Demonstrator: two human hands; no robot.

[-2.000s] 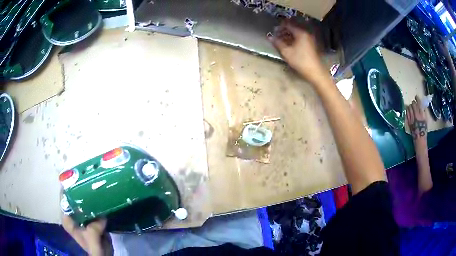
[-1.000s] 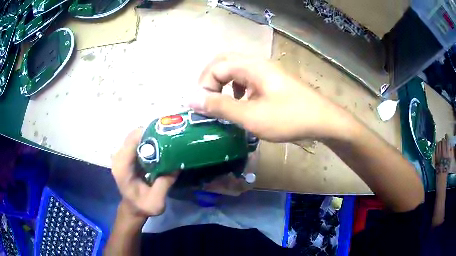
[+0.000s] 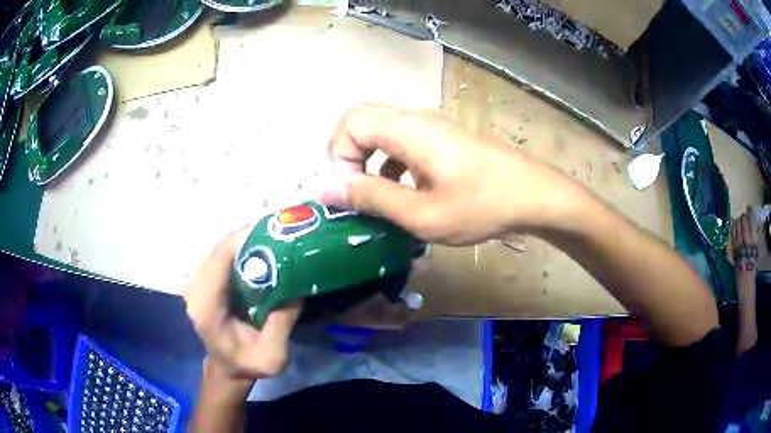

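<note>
A glossy green car body shell (image 3: 338, 258) is held above the cardboard near the bench's front edge. My left hand (image 3: 241, 313) grips its left end, thumb underneath. A red-and-orange tail light lens (image 3: 296, 217) in a pale surround and a round white corner light (image 3: 255, 270) show on the shell. My right hand (image 3: 406, 173) is over the shell's top edge, thumb and fingertips close together beside a dark spot right of the lens. Whether a small part is between those fingertips cannot be seen. The shell's right end is partly behind my right hand.
Green shells (image 3: 72, 125) lie at the left. A carton of small parts (image 3: 524, 63) stands at the far side. A white teardrop-shaped thing (image 3: 645, 170) lies at the right. Another worker's hand (image 3: 746, 245) is at far right. Blue trays (image 3: 123, 393) are below the bench.
My right hand has come from the parts carton to the shell. My left hand has lifted and turned the shell, which tilts slightly more in the last second. The view has shifted left.
</note>
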